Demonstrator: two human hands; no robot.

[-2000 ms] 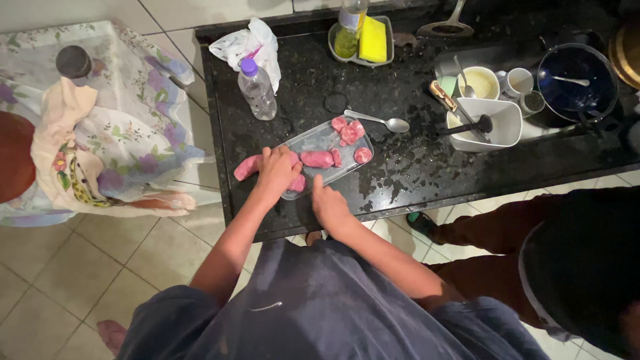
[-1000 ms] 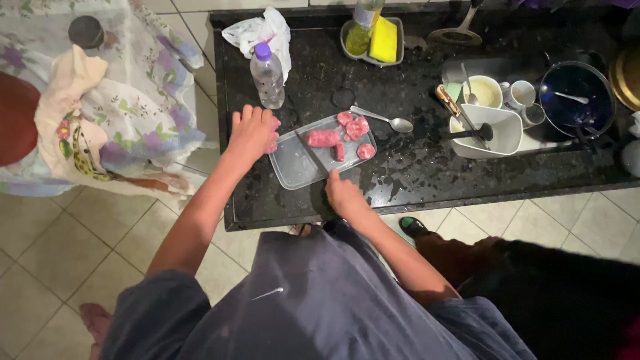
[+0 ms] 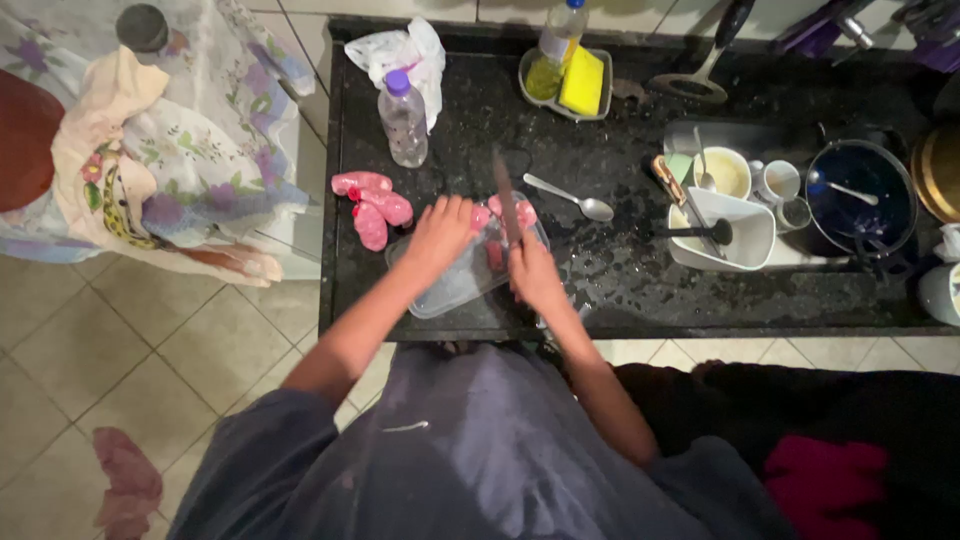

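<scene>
My right hand (image 3: 534, 271) is closed around the handle of a knife (image 3: 507, 196), its blade pointing away from me over pieces of raw sausage (image 3: 526, 213) on a clear plastic lid or tray (image 3: 450, 289). At the left part of the tray, my left hand (image 3: 442, 229) has its fingertips by a pink sausage piece (image 3: 480, 217); whether it grips the piece is not plain. Another piece (image 3: 494, 255) lies between the hands. Left of the tray, several raw sausage links (image 3: 373, 206) with red ties rest on the dark stone countertop (image 3: 630, 300).
Behind the tray stand a purple-capped bottle (image 3: 405, 124) and a white plastic bag (image 3: 420, 60). A spoon (image 3: 570, 198) lies right of it. Farther right are a sponge (image 3: 582, 81) in a holder, a white container (image 3: 739, 225) and a dark pot (image 3: 862, 199). Another person stands at my right.
The sausage links, under my left hand two seconds ago, now lie on the counter left of the tray. My left hand has moved right, over the tray.
</scene>
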